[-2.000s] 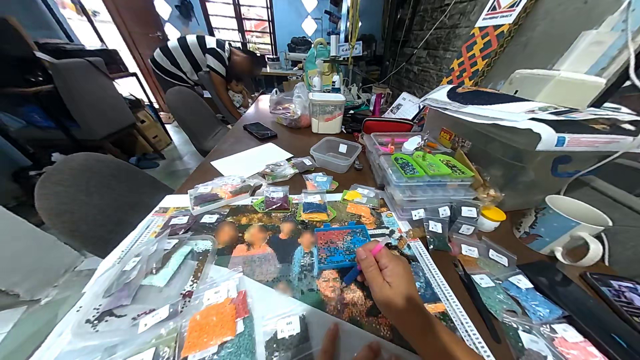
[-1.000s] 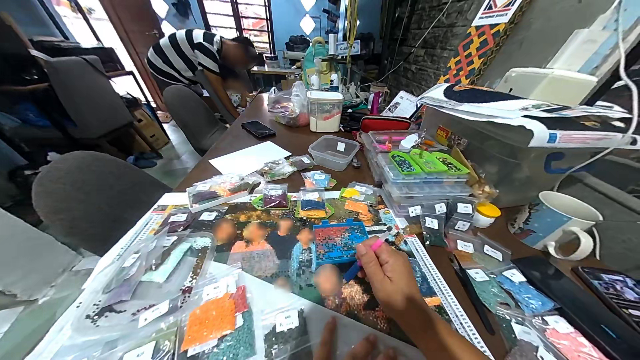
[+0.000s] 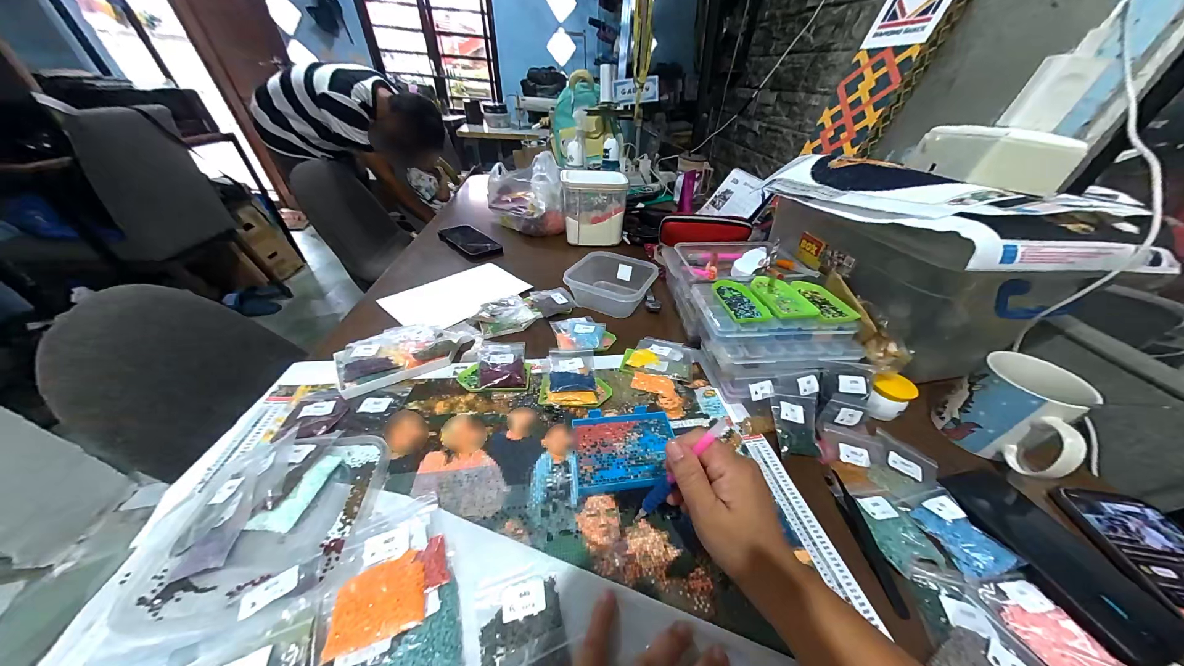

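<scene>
A diamond painting canvas [image 3: 638, 573] showing a group of people lies on the brown table. My right hand [image 3: 726, 499] grips a pink and blue applicator pen [image 3: 659, 492], its tip down at the canvas just below a blue tray [image 3: 622, 451] of mixed red and blue drills. At the bottom edge my left hand [image 3: 643, 643] shows only its fingers, spread near the white cover sheet [image 3: 472, 546]; its palm is out of view. Beside it lie a bag of dark drills [image 3: 523, 620] and a bag of orange drills [image 3: 375, 601].
A plastic tray [image 3: 381, 462] with drill bags stands left. Stacked clear boxes [image 3: 777, 347] hold green trays [image 3: 782, 298]. A mug [image 3: 1017, 412], black tweezers [image 3: 869, 546] and phones [image 3: 472, 242] lie around. A person in a striped shirt [image 3: 319, 111] bends over beyond a grey chair [image 3: 166, 370].
My right hand and the pen stay near the blue tray's lower right corner, with only slight movement. The person in the striped shirt has changed posture a little.
</scene>
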